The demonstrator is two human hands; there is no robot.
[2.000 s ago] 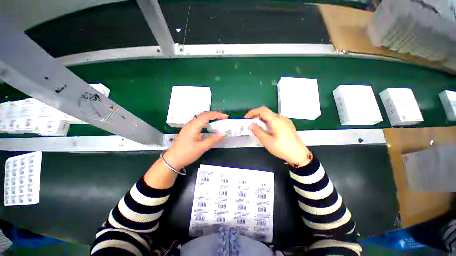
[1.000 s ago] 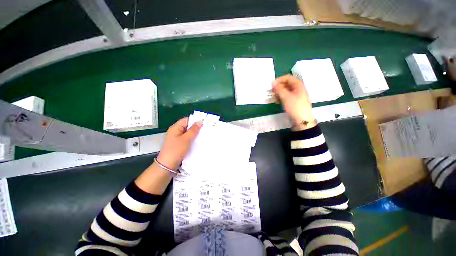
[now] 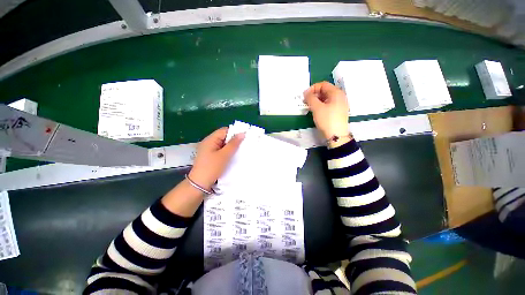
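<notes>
My left hand (image 3: 214, 155) grips a mostly blank white backing paper (image 3: 259, 158) by its upper left edge. The paper overlaps a label sheet (image 3: 253, 230) with rows of small black print, lying in front of me. My right hand (image 3: 329, 112) is above the belt, thumb and finger together at the lower right corner of a white product box (image 3: 283, 83). Small dark print shows beside the fingertips. Whether a sticker is between them is too small to tell.
Other white boxes (image 3: 131, 109) (image 3: 364, 86) (image 3: 423, 84) lie on the green belt (image 3: 207, 69). A metal post (image 3: 86, 141) crosses at left. Another label sheet (image 3: 7, 224) is far left. At right are brown cardboard (image 3: 478, 207), a white page (image 3: 489, 158) and a person's striped sleeve (image 3: 509, 201).
Two seconds ago both hands held a small white item over the rail. Now my left hand holds the backing paper. Since one second ago, my right fingertips have moved onto the box's corner.
</notes>
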